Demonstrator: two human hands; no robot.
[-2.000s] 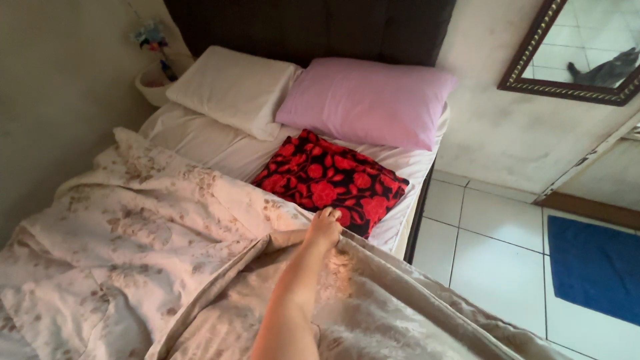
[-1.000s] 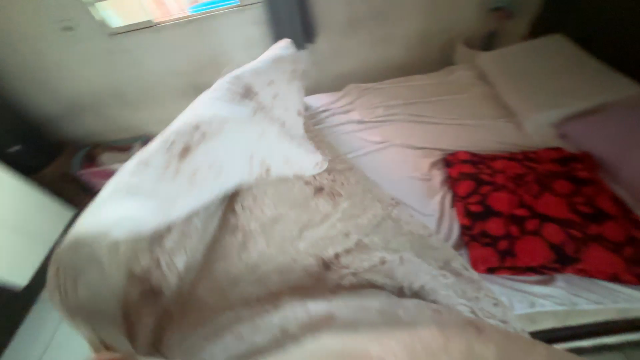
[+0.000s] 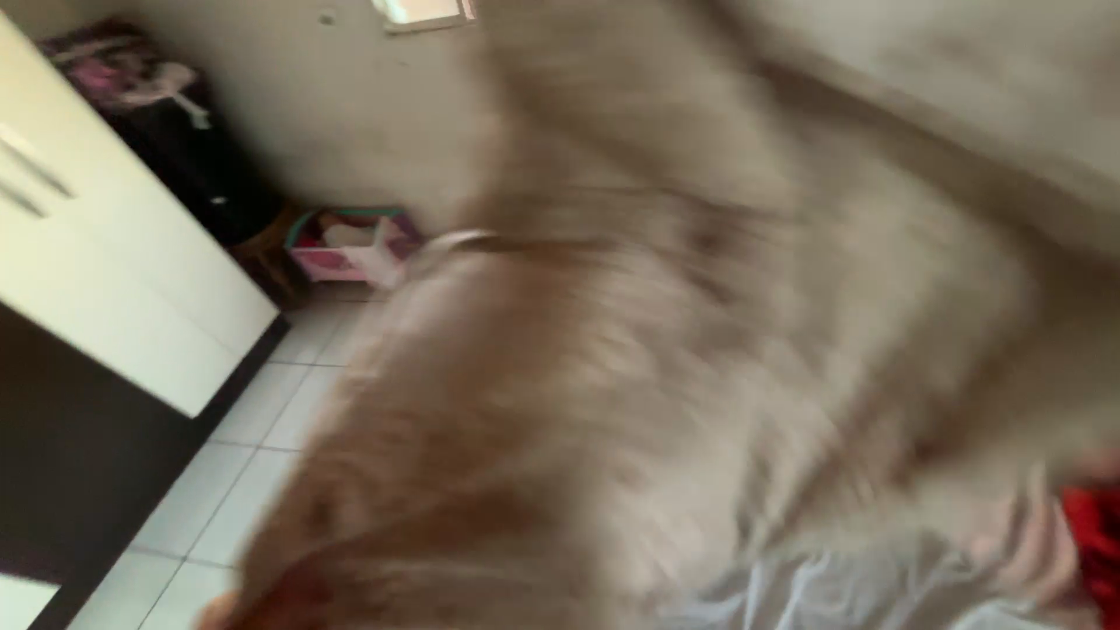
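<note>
A floral beige comforter [image 3: 665,350] fills most of the head view, raised and blurred by motion. At the bottom left, beside the comforter's lower edge, a small patch of skin shows, which looks like my left hand [image 3: 214,611]; its fingers are hidden. My right hand is not visible. Below the comforter, part of a pale bed sheet [image 3: 831,591] lies in wrinkles. A strip of the red and black patterned cloth [image 3: 1094,542] shows at the right edge.
A white and dark wardrobe [image 3: 114,262] stands at the left, along the tiled floor [image 3: 254,446]. Beyond it are a black container with cloths on top [image 3: 192,166] and a pink bin [image 3: 337,254] by the wall. Part of a window [image 3: 424,10] shows at the top.
The comforter, spread over the bed two seconds ago, is now lifted high across the view. The forearm and hand seen on it then are no longer visible there. The view has swung left, away from the pillows.
</note>
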